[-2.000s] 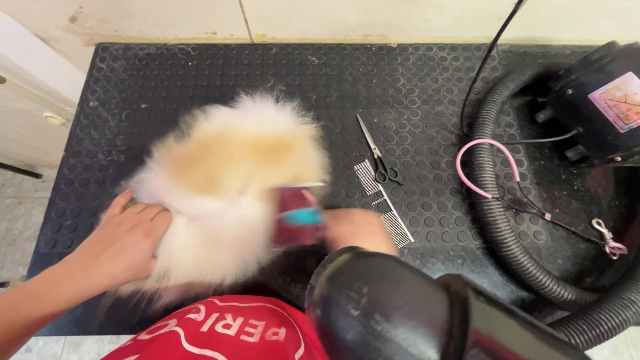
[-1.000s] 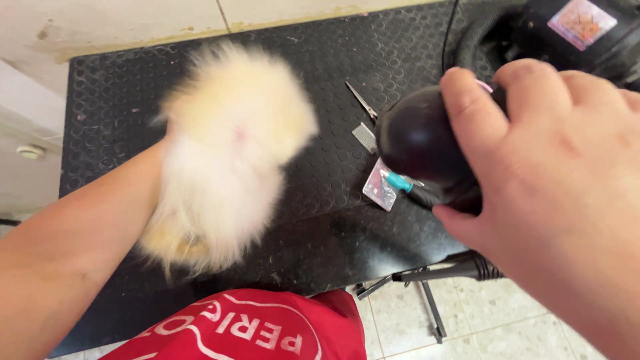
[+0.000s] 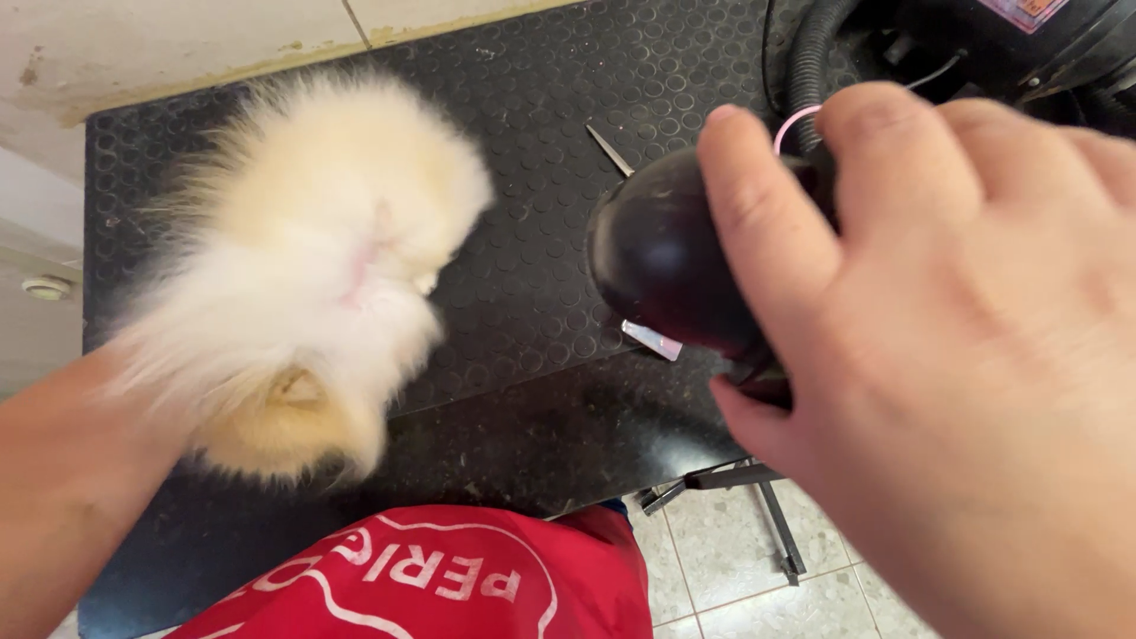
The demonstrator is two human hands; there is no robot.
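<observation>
A fluffy cream and white dog is on the black studded rubber mat, its fur blown apart so that pink skin shows. My left hand is hidden in or behind the fur at the dog's left side; only the forearm shows. My right hand grips the black nozzle end of a pet dryer, close to the camera and pointing left toward the dog. Below the nozzle part of a pinkish, shiny slicker brush shows. The blades of metal scissors stick out above the nozzle.
The black dryer body stands at the back right with its ribbed hose. Part of a pink loop lies by the hose. A tiled wall borders the table's far edge. A red apron hangs at the near edge, beside metal legs.
My right hand has let go of the brush and now holds the dryer nozzle, which earlier stood at the bottom. My left hand has gone from the dog's near side into its fur. The dog has turned.
</observation>
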